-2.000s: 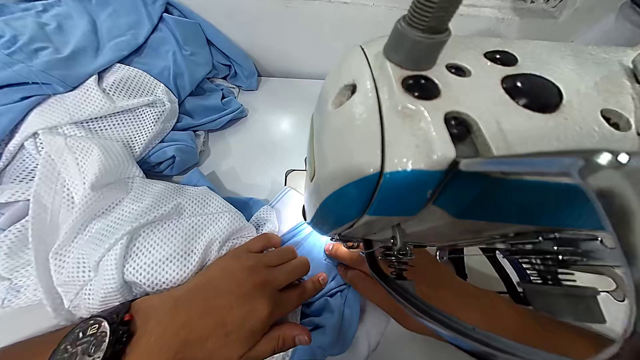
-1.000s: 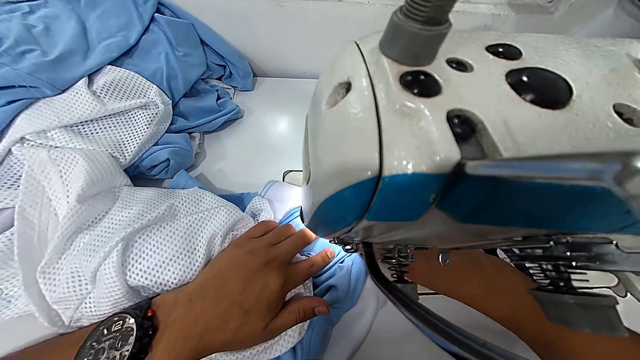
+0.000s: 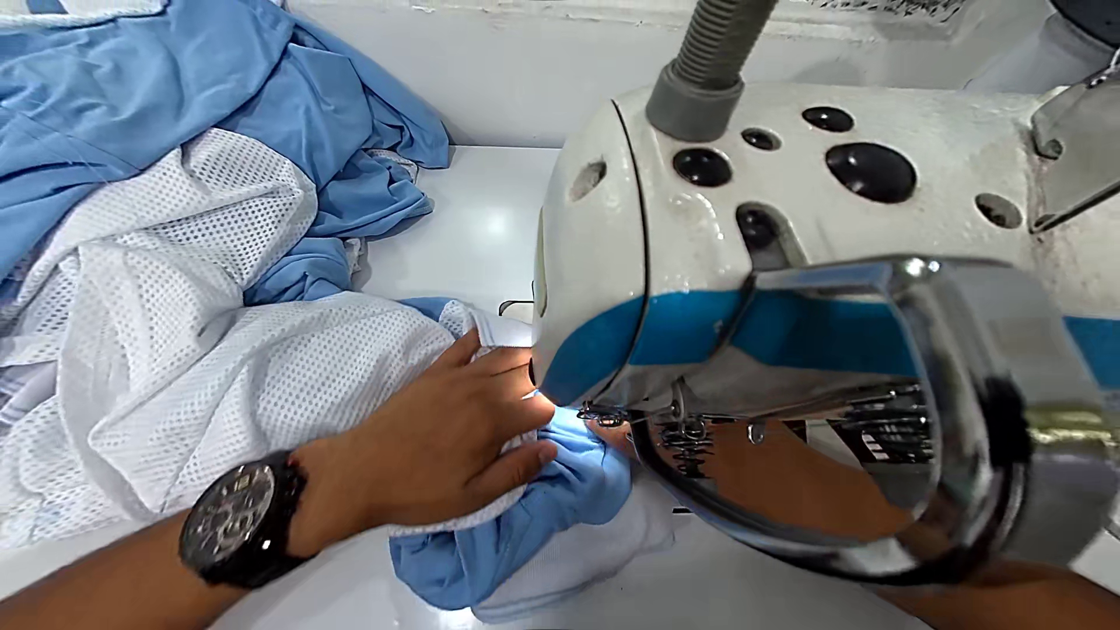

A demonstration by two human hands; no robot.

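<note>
My left hand (image 3: 446, 433), with a black watch (image 3: 241, 518) at the wrist, lies palm down with fingers spread on white mesh fabric (image 3: 289, 385) and blue fabric (image 3: 569, 472), close to the lit area under the head of a white sewing machine (image 3: 595, 236). My right hand (image 3: 612, 433) is mostly hidden behind the machine head and its thread parts; only a fingertip shows at the blue fabric, and the forearm passes beneath the machine. What the right fingers do cannot be seen.
A pile of blue fabric (image 3: 350, 131) and white mesh covers the left of the white table (image 3: 472, 219). A grey corrugated tube (image 3: 713, 61) rises from the machine's top. A curved metal guard (image 3: 962, 394) juts out at its front right. A pale wall stands behind.
My left hand has moved up toward the machine head. The curved metal guard has swung or shifted in view. Less of the right hand shows than two seconds ago.
</note>
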